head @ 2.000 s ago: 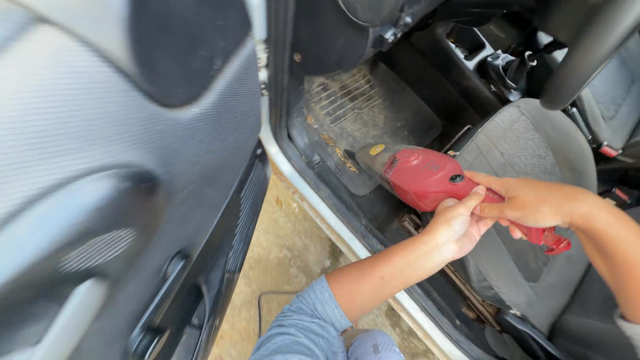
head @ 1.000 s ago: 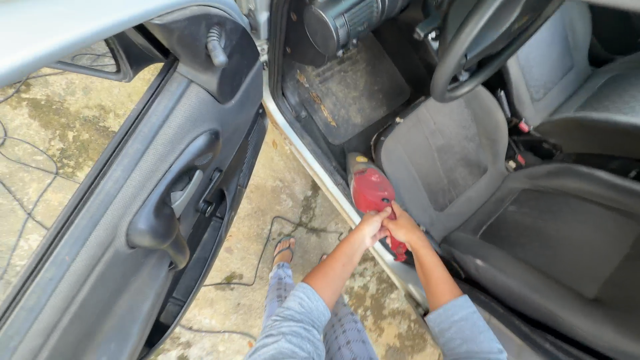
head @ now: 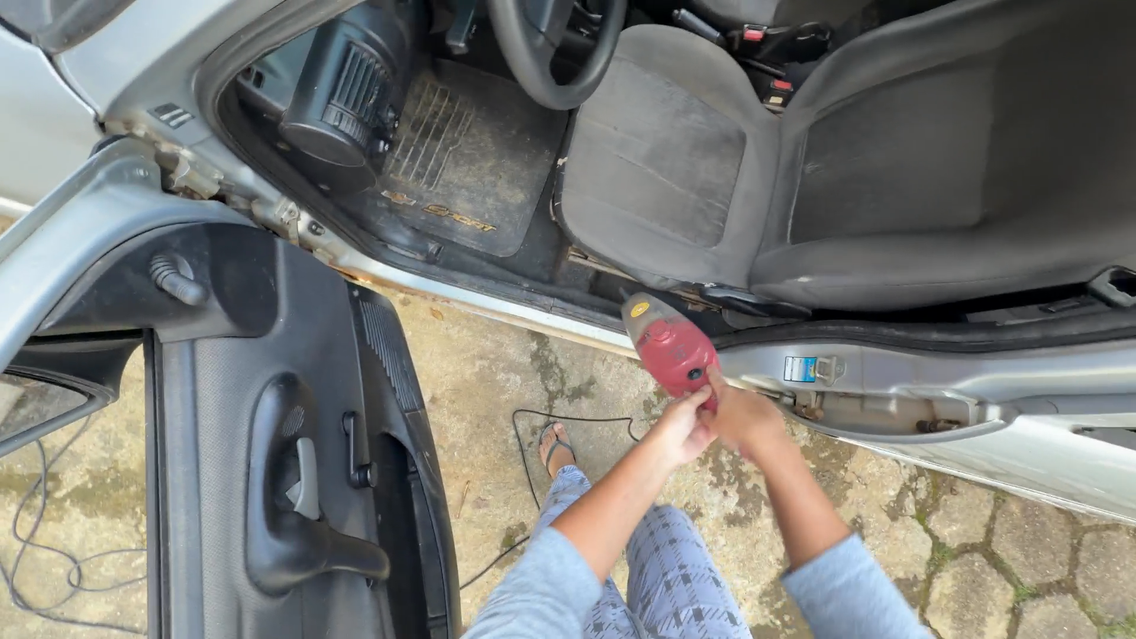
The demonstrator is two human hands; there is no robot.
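Both my hands grip a red handheld vacuum cleaner (head: 676, 353) with a translucent grey nozzle. My left hand (head: 686, 429) closes around its handle from the left, and my right hand (head: 745, 417) holds it from the right, a finger near the dark button. The nozzle points over the car's door sill (head: 515, 306), close to the lower edge of the front seat cushion (head: 661, 160). Whether the nozzle touches anything cannot be told. My hands hide most of the handle.
The open car door (head: 311, 399) stands at the left. Inside are a dark floor mat (head: 479, 151), the steering wheel (head: 568, 93) and the seat backrest (head: 905, 160). A black cord (head: 524, 444) lies on the stone ground near my foot (head: 557, 448). The door pillar (head: 870, 382) is at the right.
The vacuum cleaner, in both hands, has moved from over the footwell by the mat to the sill beside the seat. The view has shifted and shows more of the seat and ground.
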